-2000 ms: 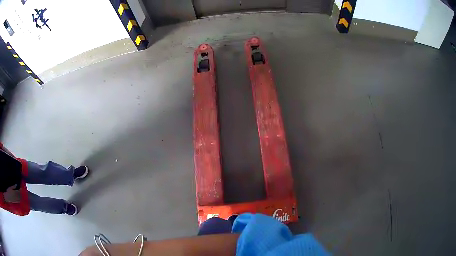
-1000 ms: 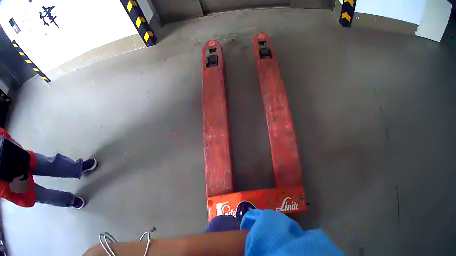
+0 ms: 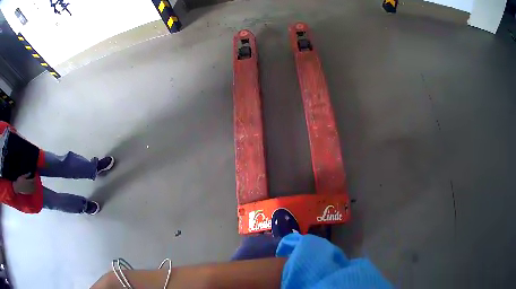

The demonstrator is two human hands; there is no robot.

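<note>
An orange-red pallet truck (image 3: 291, 206) with white "Linde" lettering lies ahead of me, its two worn red forks (image 3: 249, 130) pointing away and bearing no load. Small dark rollers (image 3: 244, 52) show in slots near the fork tips. My dark shoe (image 3: 284, 221) overlaps the truck's near crosspiece; contact is unclear. My bare forearm (image 3: 220, 275), with thin pale loops near the wrist and a blue sleeve (image 3: 328, 262), crosses the bottom edge. Both hands are out of the picture. The handle is not visible.
A person in a red-orange top and jeans (image 3: 71, 165) stands at left, holding a dark folder (image 3: 18, 155). White walls (image 3: 102, 28) with black-and-yellow guards (image 3: 167, 16) stand at the back. Grey floor (image 3: 396, 169) surrounds the truck.
The view has tilted down, so the back walls sit higher. The truck appears farther right than two seconds ago. My shoe and the full lettering have come into sight.
</note>
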